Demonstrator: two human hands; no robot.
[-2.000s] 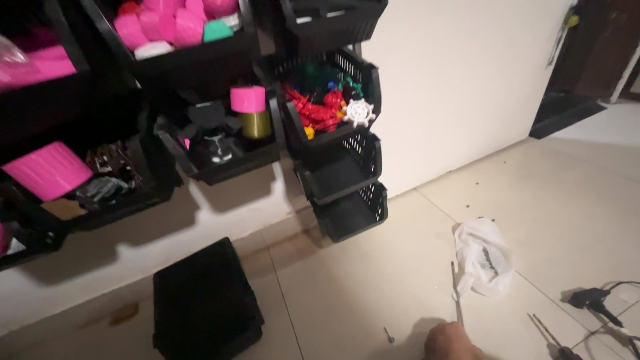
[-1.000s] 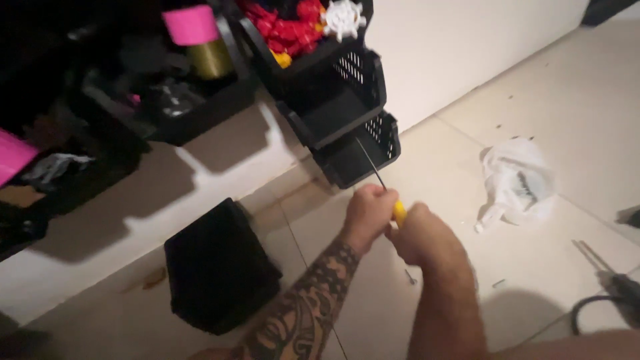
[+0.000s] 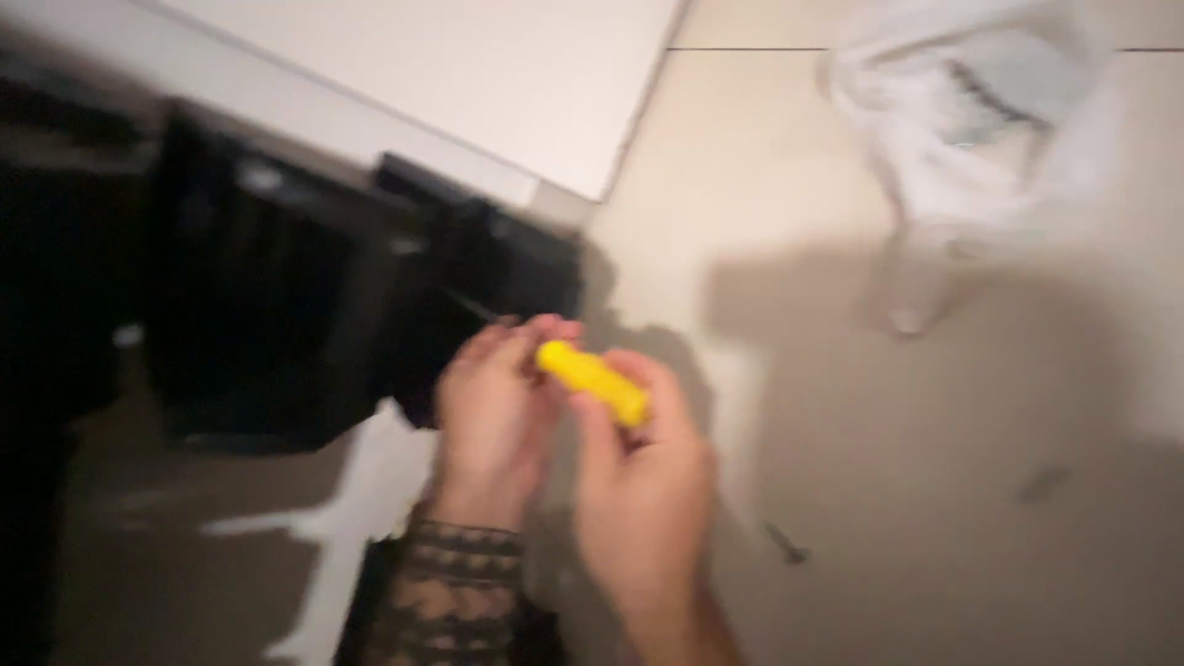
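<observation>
My right hand (image 3: 647, 462) grips the yellow handle of a screwdriver (image 3: 594, 381) between thumb and fingers. The tool's thin shaft points up and left toward the lowest black plastic bins (image 3: 490, 264). Just left of the handle, my left hand (image 3: 495, 407) is at the shaft and against the bin's near side; its fingertips are partly hidden, and blur leaves unclear what they hold. Where the shaft's tip ends cannot be made out.
A white plastic bag (image 3: 980, 120) lies on the tiled floor at the upper right. A small screw (image 3: 786, 544) is on the floor right of my right hand. A larger black bin (image 3: 250, 277) hangs at the left beside the white wall (image 3: 462, 74).
Both hands and the yellow-handled screwdriver, absent together two seconds ago, are now at the lowest bins. The view has swung closer and turned.
</observation>
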